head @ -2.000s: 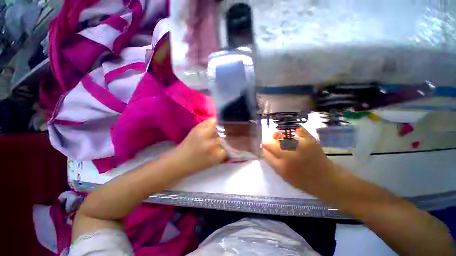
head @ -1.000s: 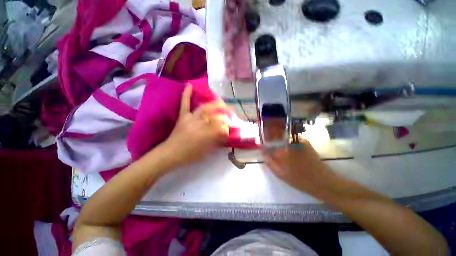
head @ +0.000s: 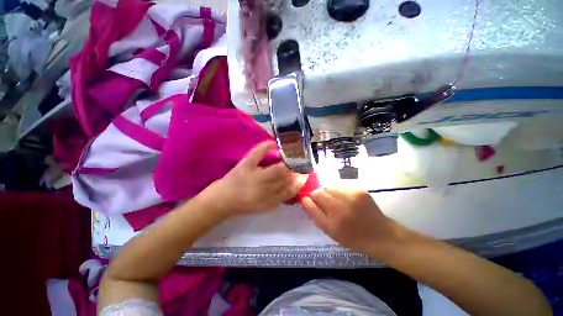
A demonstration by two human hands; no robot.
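The magenta and pale lilac garment piece (head: 207, 145) lies heaped left of the needle area, its magenta part reaching toward the machine head. My left hand (head: 259, 182) grips the magenta edge just below the chrome guard (head: 287, 120). My right hand (head: 346, 216) pinches the tip of the same magenta edge between its fingertips, in the bright light. The two hands nearly touch. The chrome guard hides the needle, and the presser foot cannot be made out.
The white machine head (head: 370, 49) fills the upper right, with a thread tension assembly (head: 378, 117) below it. Magenta scraps (head: 485, 152) lie on the bed at right. A grey ruler-like edge (head: 278, 257) runs along the front. Dark red cloth (head: 43, 247) hangs far left.
The view has shifted. My left hand has moved from spreading over the magenta fabric to its edge below the guard. My right hand has come out from behind the guard and now pinches the magenta edge.
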